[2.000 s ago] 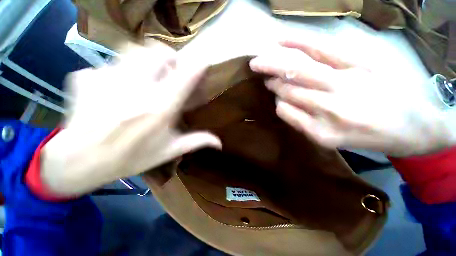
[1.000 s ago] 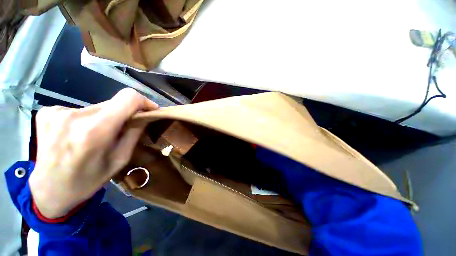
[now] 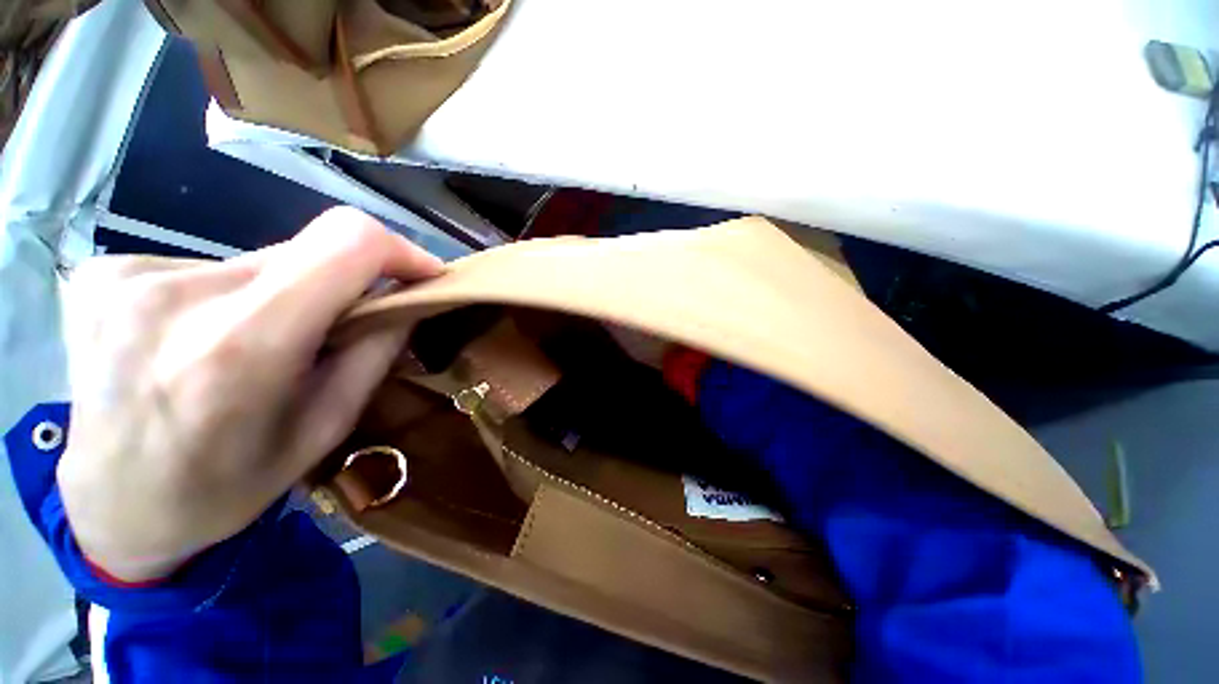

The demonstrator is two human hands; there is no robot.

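A tan tote bag (image 3: 749,307) lies with its mouth open in front of me, darker brown inside. My left hand (image 3: 221,388) grips its far edge at the left end. My right arm, in a blue sleeve, reaches into the mouth. Only a small part of my right hand (image 3: 639,345) shows beyond the red cuff; its fingers are hidden inside. Inside the bag show a gold D-ring (image 3: 376,476), a zip (image 3: 588,497) with a gold puller, a white label (image 3: 729,500) with black letters, and a small stud (image 3: 762,576).
A white-covered table (image 3: 802,120) stands beyond the bag. Another brown bag (image 3: 301,74) lies on it at the upper left. A small grey-yellow block (image 3: 1179,66) and a black cord (image 3: 1166,286) are at the right. Grey floor (image 3: 1056,414) shows at the right.
Since the first frame, my right hand has gone into the bag and my left hand has taken its edge. Since one second ago, the bag has shifted slightly and more of the label shows.
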